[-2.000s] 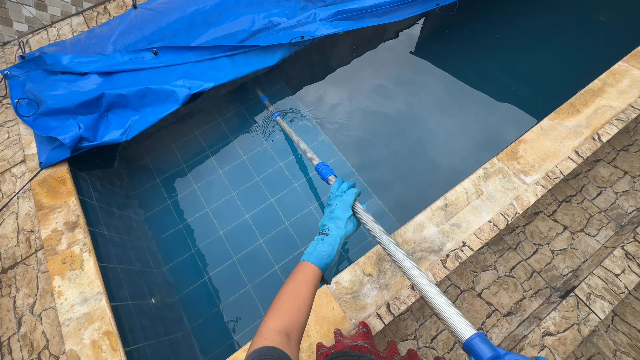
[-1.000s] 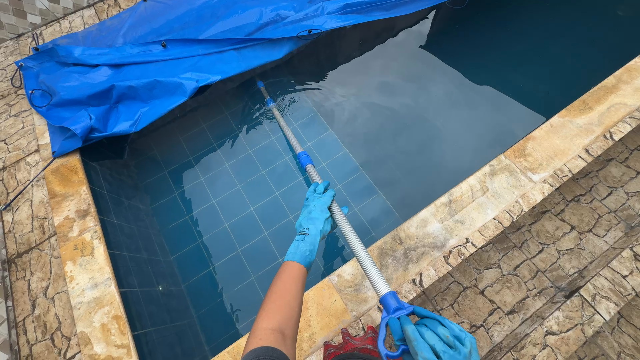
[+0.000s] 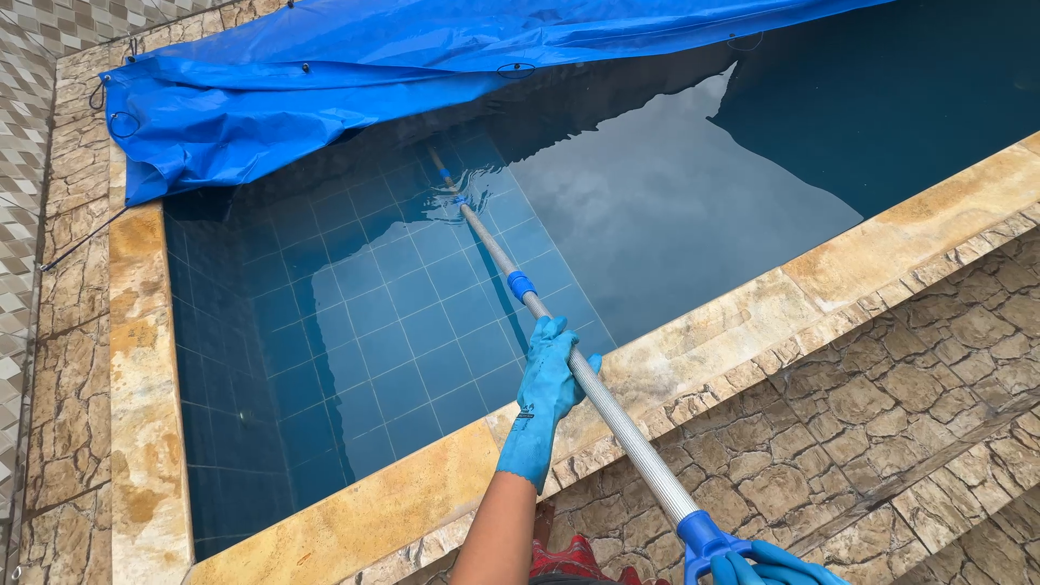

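Observation:
A ribbed metal telescopic pole [image 3: 634, 439] with blue plastic collars slants down into the pool water [image 3: 422, 325]. My left hand [image 3: 552, 370], in a blue rubber glove, is closed around its middle, just below the upper collar. My right hand [image 3: 768, 566], gloved in the same blue, is on the blue plastic handle [image 3: 705, 540] at the pole's near end and is partly cut off by the bottom edge. The far part of the pole lies under water, with ripples where it enters; its tip is hidden in the dark water near the blue cover.
A blue tarpaulin pool cover [image 3: 227, 114] lies over the far edge, with loops along its hem and a cord at the left. Yellowish stone coping [image 3: 146, 390] rims the pool. Textured stone paving [image 3: 877, 406] with a step edge is on the near right. Patterned tiles line the far left.
The pole's near end and my right hand, out of frame two seconds ago, have shifted; the right hand came into view a second ago and now sits lower. The left hand stays on the pole.

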